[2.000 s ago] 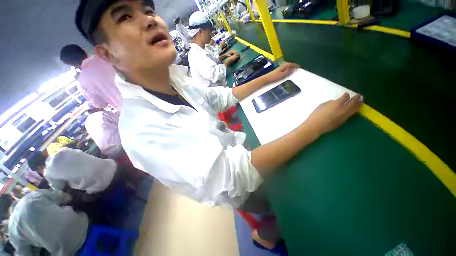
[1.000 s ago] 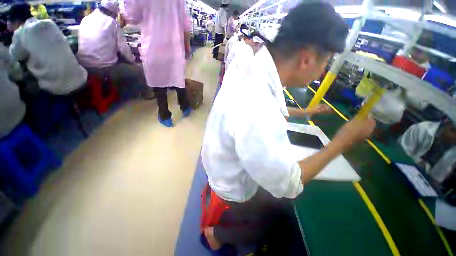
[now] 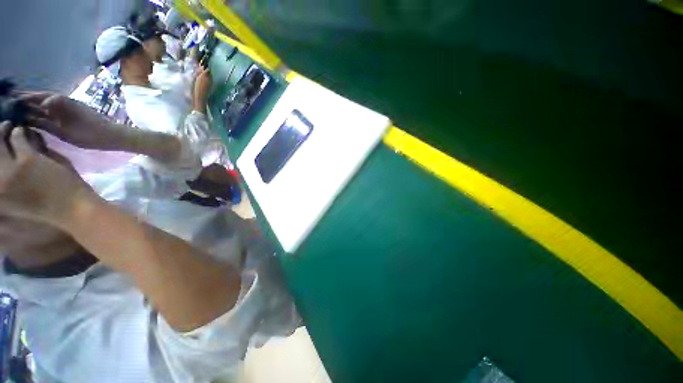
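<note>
Neither of my hands is in the picture. Nearest in front of me is the green bench [image 3: 389,262]. A thick white pad [image 3: 322,164] lies on it at the neighbour's station. A dark, flat, phone-like device [image 3: 284,146] with a shiny surface lies on the pad, and nothing touches it. A small piece of what looks like bubble wrap [image 3: 488,372] is cut off by the bottom edge. The view is tilted and partly blurred.
A neighbour in a white smock [image 3: 142,224] sits at the left, both hands raised at the head. Beyond is a dark tray with black items [image 3: 247,97] and another worker in a white cap [image 3: 116,45]. Yellow tape [image 3: 524,213] runs along the bench, with a yellow post [image 3: 243,30] behind.
The view has swung from the aisle back to the bench and tilted. The neighbour's hands have moved from over the bench up to the head. The device still lies on the pad.
</note>
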